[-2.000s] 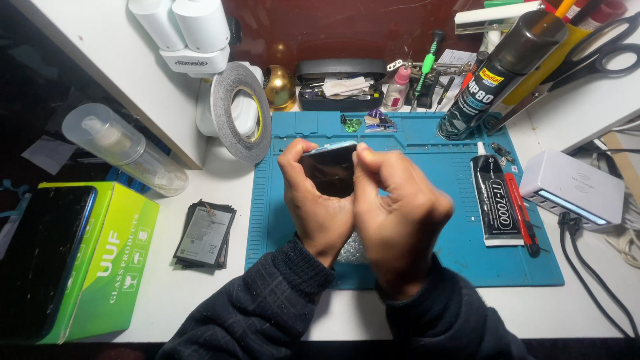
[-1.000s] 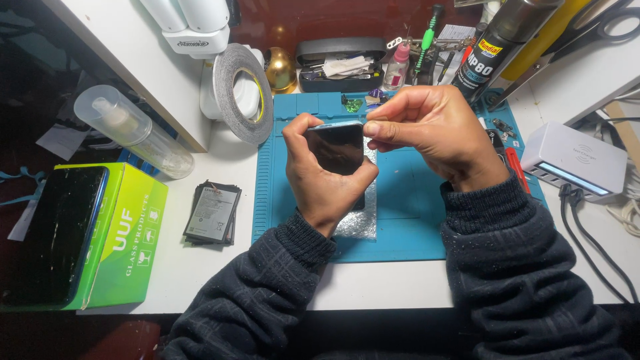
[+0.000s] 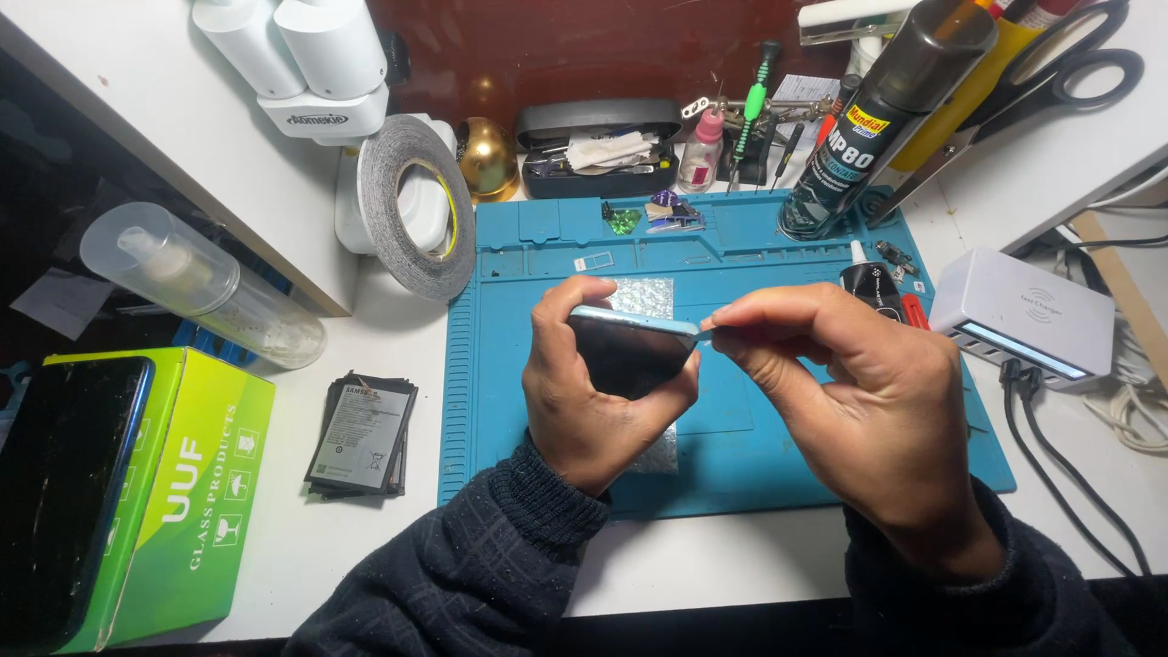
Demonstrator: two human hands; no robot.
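Observation:
My left hand (image 3: 593, 401) grips a smartphone (image 3: 630, 351) with a dark face and a light blue edge, tilted, above the teal repair mat (image 3: 776, 465). The thumb and index finger of my right hand (image 3: 821, 374) pinch together at the phone's right corner; a small bluish piece shows between or just under the fingertips, too small to name. A sheet of bubble wrap (image 3: 652, 297) lies on the mat beneath the phone, partly hidden. A SIM card tray (image 3: 594, 262) rests on the mat behind my left hand.
Phone batteries (image 3: 360, 433) are stacked left of the mat, beside a green box (image 3: 192, 493) bearing another phone (image 3: 68, 484). A tape roll (image 3: 420, 210), tool case (image 3: 598, 160), spray can (image 3: 849, 137), glue tube (image 3: 867, 278) and charging hub (image 3: 1022, 310) stand or lie around the mat.
My right hand was closed over the phone's right side two seconds ago; now its fingertips are at the corner, with the hand out to the right. My left hand still holds the phone.

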